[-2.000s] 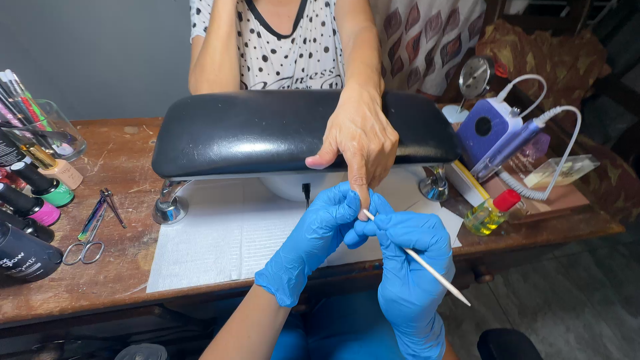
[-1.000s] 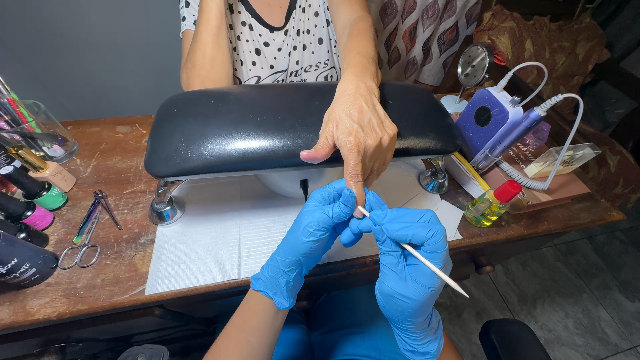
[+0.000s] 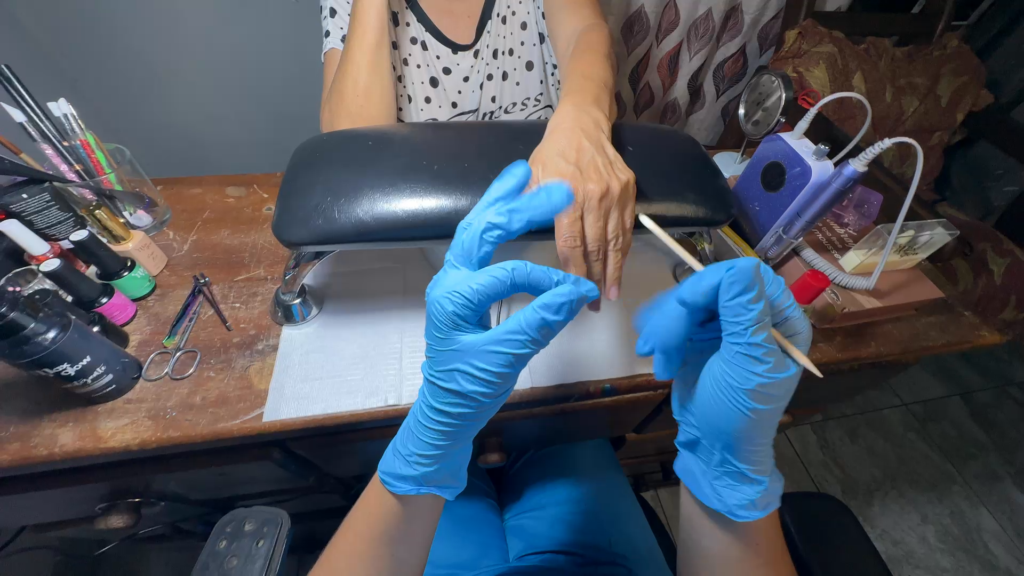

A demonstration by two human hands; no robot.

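My left hand (image 3: pixel 496 320), in a blue glove, has its thumb and index fingertips together and its other fingers raised. The pinch overlaps the fingers of another person's hand (image 3: pixel 588 192); whether it grips a finger or something small is hidden. That person's hand lies palm down over a black padded armrest (image 3: pixel 368 184), fingers hanging past its near edge. In my right hand (image 3: pixel 732 352), also gloved in blue, is a pointed wooden cuticle stick (image 3: pixel 674 244), its upper end angled up and left beside the person's fingers. My right fingertips are blurred.
White paper towel (image 3: pixel 344 352) lies under the armrest. Scissors (image 3: pixel 178 352), tweezers (image 3: pixel 212 302), polish bottles (image 3: pixel 120 268) and a brush cup (image 3: pixel 148 192) stand or lie at left. At right are a purple nail drill unit (image 3: pixel 780 180), a red-capped bottle (image 3: pixel 810 286) and a round mirror (image 3: pixel 762 104).
The stick's tip has left the person's fingertip, and my right hand has moved right with the stick. My left hand's other fingers have lifted and spread. The person's fingers now point down together.
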